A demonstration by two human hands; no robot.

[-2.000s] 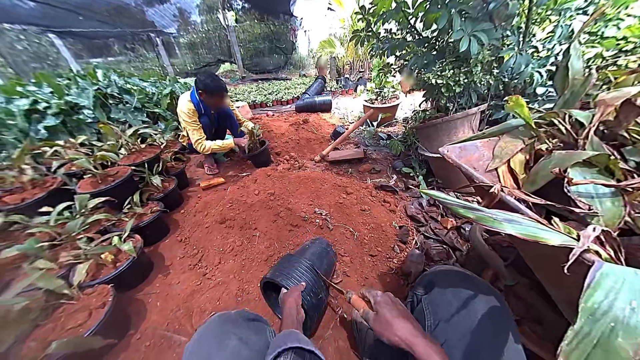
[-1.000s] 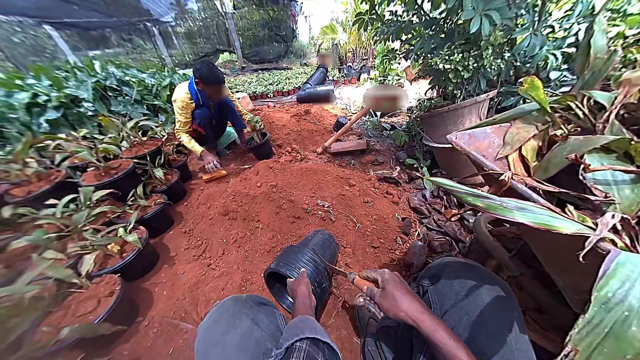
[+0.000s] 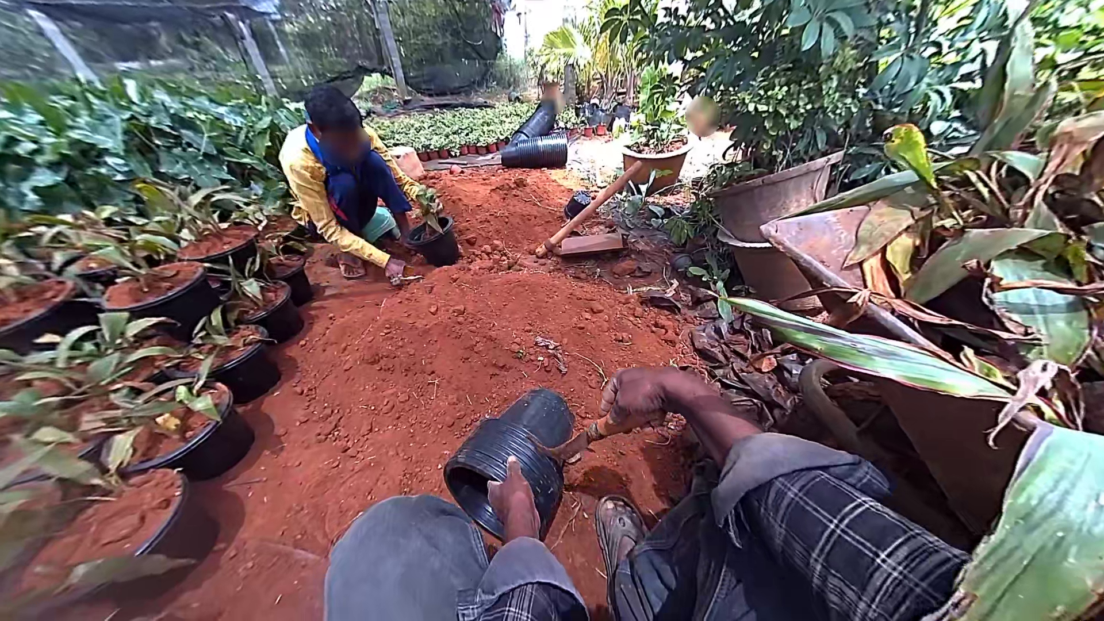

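My left hand (image 3: 515, 498) grips the rim of a black plastic nursery pot (image 3: 504, 461), which lies tilted on its side just beyond my knees, its open end facing me. Its fingers are partly hidden inside the pot. My right hand (image 3: 636, 398) is closed around the wooden handle of a hand trowel (image 3: 580, 444); the blade is at the pot's right side, its tip hard to make out. Beneath and beyond the pot spreads a mound of red soil (image 3: 483, 345).
Black pots with young plants (image 3: 233, 358) line the left. A co-worker (image 3: 345, 181) squats ahead beside a potted plant (image 3: 434, 241). A long wooden tool handle (image 3: 591, 207) slants near a brick-like block (image 3: 591, 244). Large pots (image 3: 772, 203) and broad leaves crowd the right.
My right hand has risen from its lower place near my knee, with the trowel still in it. The co-worker's hand has moved from the potted plant to the soil beside it.
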